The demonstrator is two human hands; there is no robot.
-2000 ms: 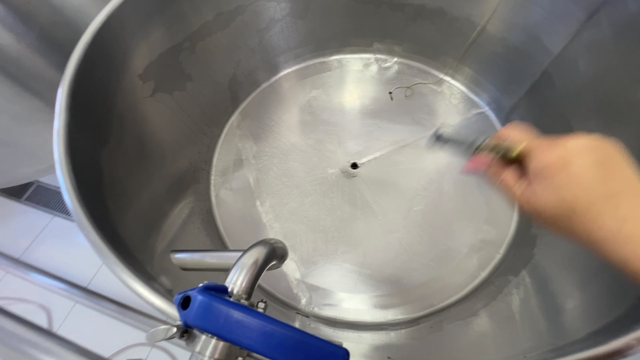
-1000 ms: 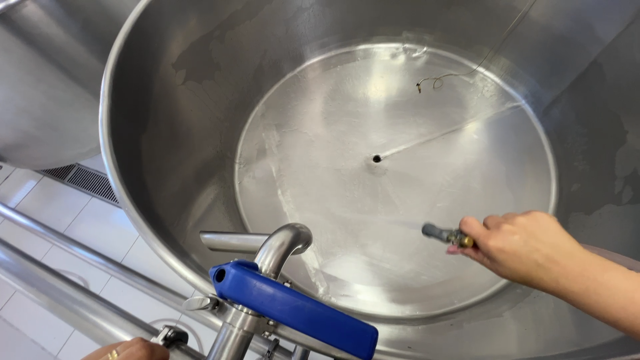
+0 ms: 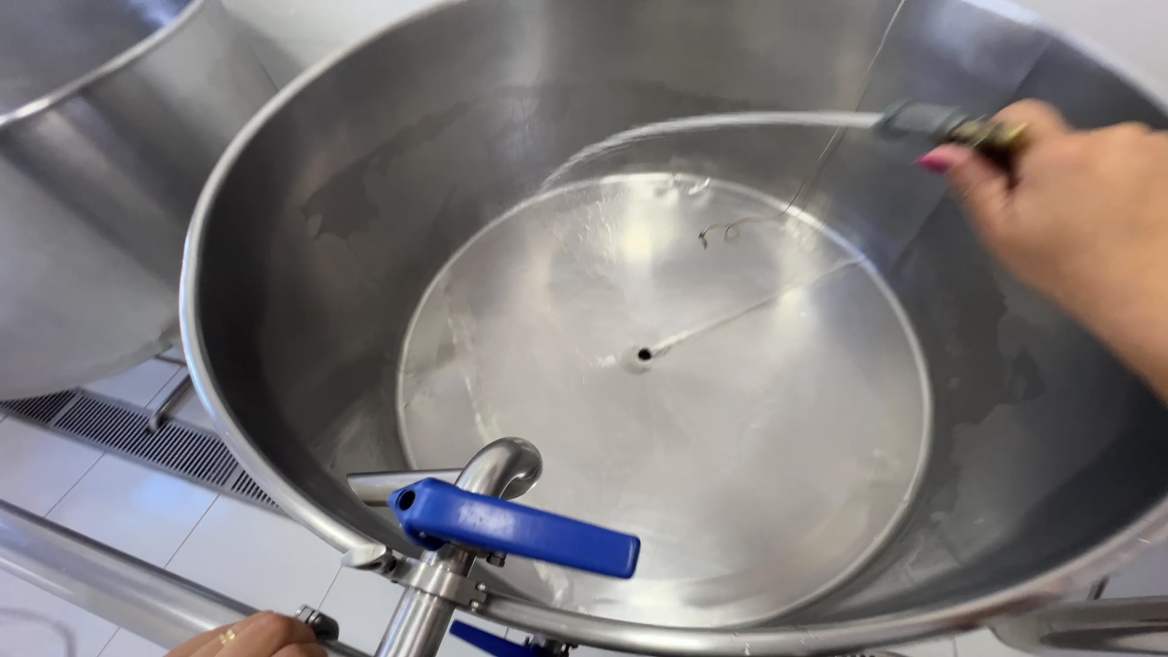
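My right hand point(image 3: 1068, 201) grips a hose nozzle point(image 3: 949, 126) with a grey tip and brass-coloured body, above the right side of an open stainless steel vat point(image 3: 301, 274). A stream of water point(image 3: 730, 119) arcs leftward from it toward the far wall. The vat floor point(image 3: 730, 447) has a small drain hole point(image 3: 644, 354) at its middle. A thin wire or cord point(image 3: 808, 187) hangs down the far wall, its curled end on the floor. At the bottom left edge, my left hand point(image 3: 255, 636) rests near a metal clamp point(image 3: 318, 623) at a pipe; its fingers are mostly cut off.
A valve with a blue handle point(image 3: 520, 529) and a bent steel spout point(image 3: 502, 465) reaches over the near rim. A second steel vat point(image 3: 109, 219) stands at the left. Steel pipes point(image 3: 109, 575) run above white floor tiles point(image 3: 237, 529) with a drain grate point(image 3: 146, 438).
My right hand has raised the nozzle from low over the vat floor toward the far right wall. The water stream now arcs left. My left hand, unseen in the oldest frame, shows at the bottom left.
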